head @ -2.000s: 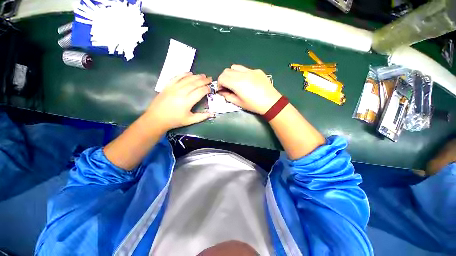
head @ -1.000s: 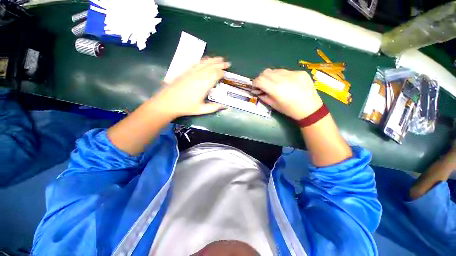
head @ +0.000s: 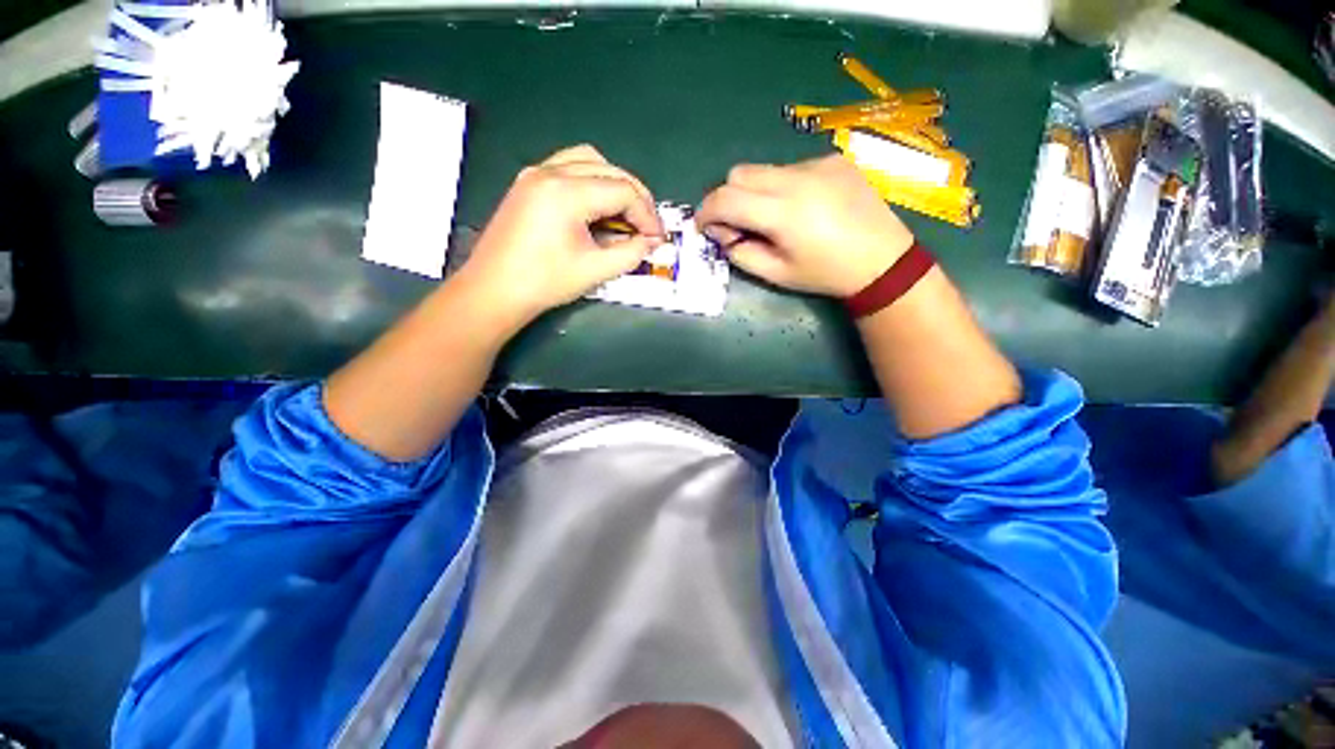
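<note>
A silver-white phone housing (head: 694, 291) with orange inner parts lies on the green mat under both hands. My left hand (head: 574, 227) has its thumb and fingertips pinched on a thin orange-yellow flex cable (head: 616, 226) at the housing's left part. My right hand (head: 804, 224) is at the housing's right end, its fingertips curled together; whether it holds anything is hidden by the fingers. A red band is around the right wrist.
A white label sheet (head: 416, 180) lies left. A pile of orange flex cables (head: 908, 152) and bagged parts (head: 1142, 198) lie right. A blue block (head: 126, 125) with white strips (head: 220, 81) and a ribbed cylinder (head: 129, 202) are far left. Another person's arm (head: 1277, 392) is at right.
My left hand has gone from lying flat beside the housing to pinching the flex cable over it. My right hand stays at the right end. The view has shifted.
</note>
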